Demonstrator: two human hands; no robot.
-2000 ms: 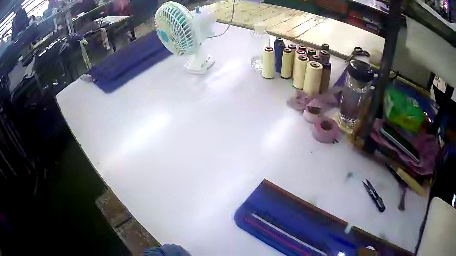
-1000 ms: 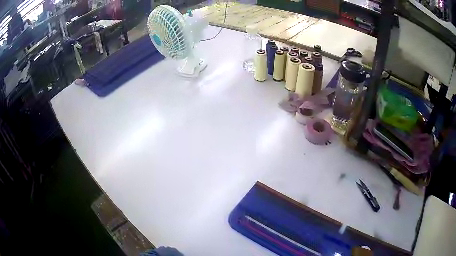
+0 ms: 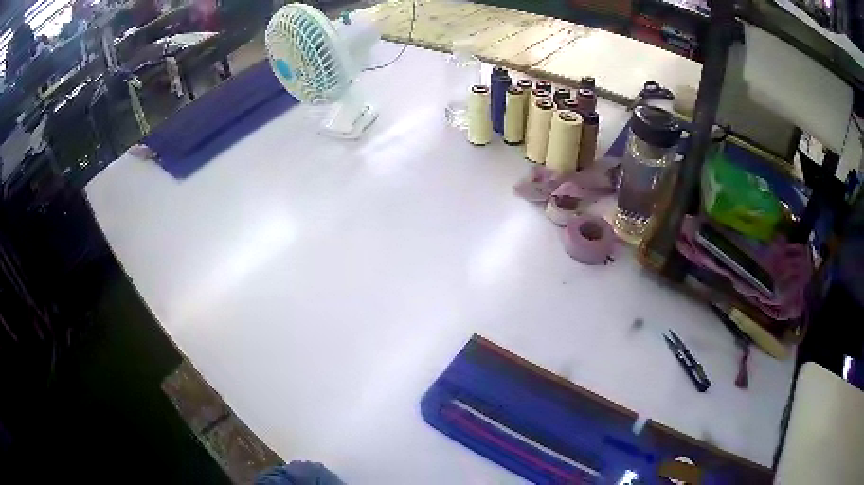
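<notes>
No hand can be made out. A long shiny blue template [image 3: 531, 417] lies at the bottom right of the white table, cut off by the lower edge. It has a brown strip and a small notch along its far side, pink and white lines, and a tan patch [image 3: 678, 468]. Black thread snips [image 3: 686, 360] lie open beyond its right part. A small blue-grey knitted or cloth shape [image 3: 296, 474] shows at the bottom edge; I cannot tell what it is.
White table [image 3: 284, 313]; dark blue fabric stack [image 3: 220, 118] and white fan [image 3: 317, 66] at the far left. Thread cones [image 3: 563, 140], pink tape roll [image 3: 589, 240] and bottle [image 3: 646, 170] stand before a dark rack [image 3: 699, 133]. Cream machine bed [image 3: 826, 426] at right.
The camera view has turned slightly, so everything on the table sits further left in the picture and more of the cream bed shows. Nothing on the table has visibly moved.
</notes>
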